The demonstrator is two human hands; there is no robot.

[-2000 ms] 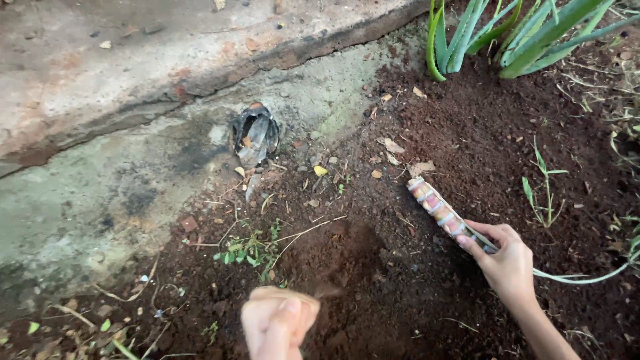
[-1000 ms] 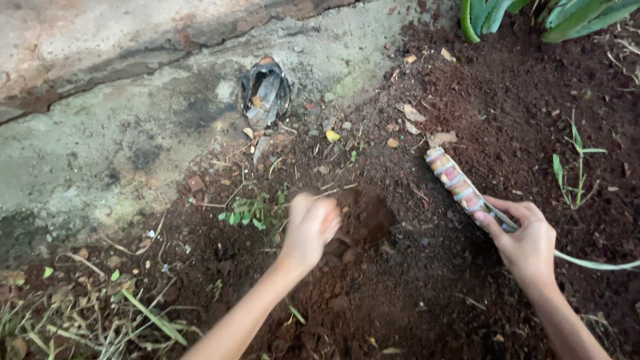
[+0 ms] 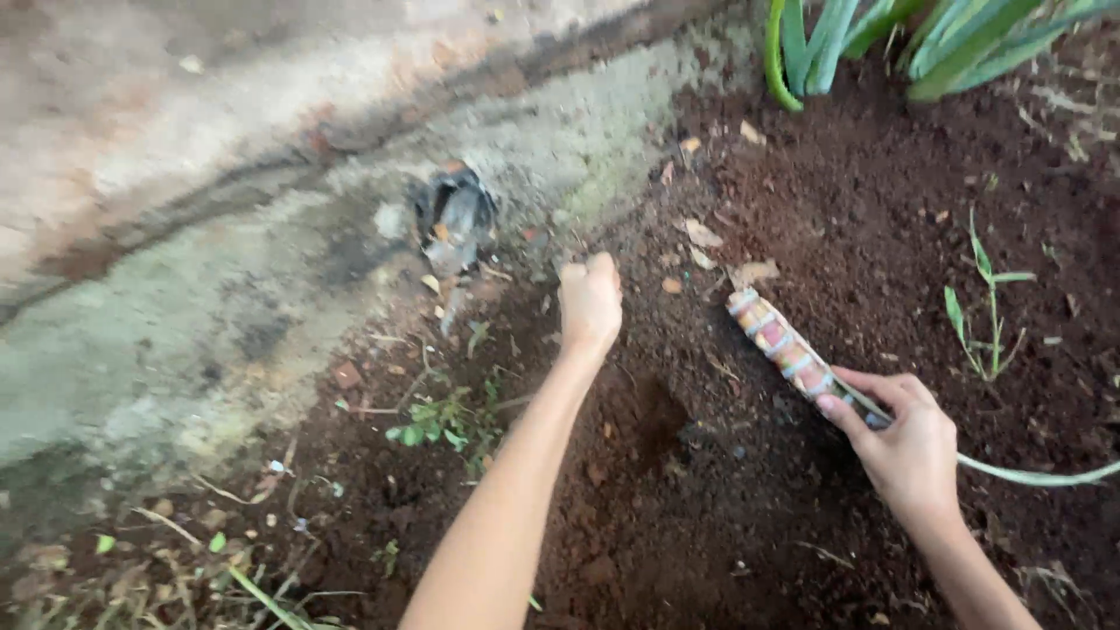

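Observation:
My right hand (image 3: 901, 429) grips one end of a long flat strip (image 3: 787, 354) with a row of pinkish and yellowish segments, perhaps a power strip; a pale cord (image 3: 1041, 477) runs from behind the hand to the right edge. The strip's far end points up and left, close over the soil. My left hand (image 3: 591, 297) is closed in a fist above the soil near the wall's foot; whether it holds something cannot be seen. Below and to its right lies a shallow hole (image 3: 656, 420) in the dark reddish soil.
A concrete ledge (image 3: 289, 114) and mossy wall base (image 3: 219, 306) run along the upper left, with a dark broken pipe opening (image 3: 457, 214). Aloe-like leaves (image 3: 822, 52) stand at top right. A small leafy plant (image 3: 442, 424), a thin seedling (image 3: 993, 324) and dry leaves (image 3: 700, 234) dot the ground.
My left hand has moved up, away from the hole and toward the wall base. My right hand still holds the strip in much the same place.

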